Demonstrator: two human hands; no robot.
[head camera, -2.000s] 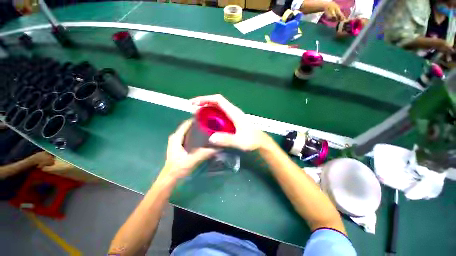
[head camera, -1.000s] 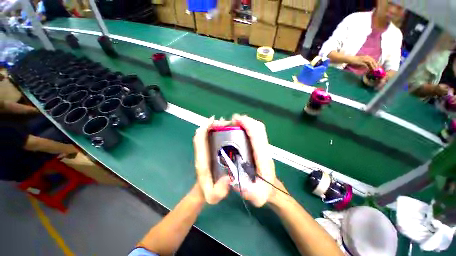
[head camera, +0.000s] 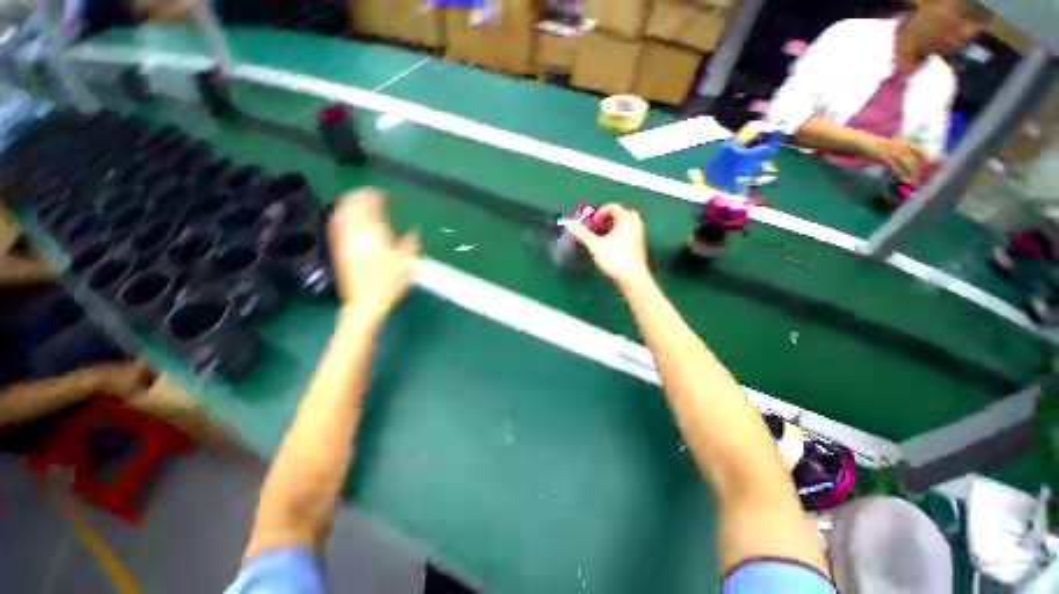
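Observation:
My right hand (head camera: 618, 246) reaches over the green conveyor and has its fingers on the magenta end of a filled barrel (head camera: 569, 236); the barrel is blurred, and I cannot tell if it touches the belt. My left hand (head camera: 369, 258) is blurred, empty with fingers apart, beside the right end of the rows of black barrel housings (head camera: 200, 318). A motor and heater core (head camera: 820, 473) with a magenta ring lies at the near rail on the right.
A core with a magenta end (head camera: 712, 226) and a filled barrel (head camera: 340, 135) stand on the belt. Across it are a tape roll (head camera: 622, 113), paper (head camera: 674, 138), a blue tape dispenser (head camera: 740, 160) and a person working. A whitish tub (head camera: 892, 548) and white bag (head camera: 1006, 531) lie right.
The barrel that both hands held over the bench is now over the conveyor in my right hand alone. My left hand has let go and moved left to the housings.

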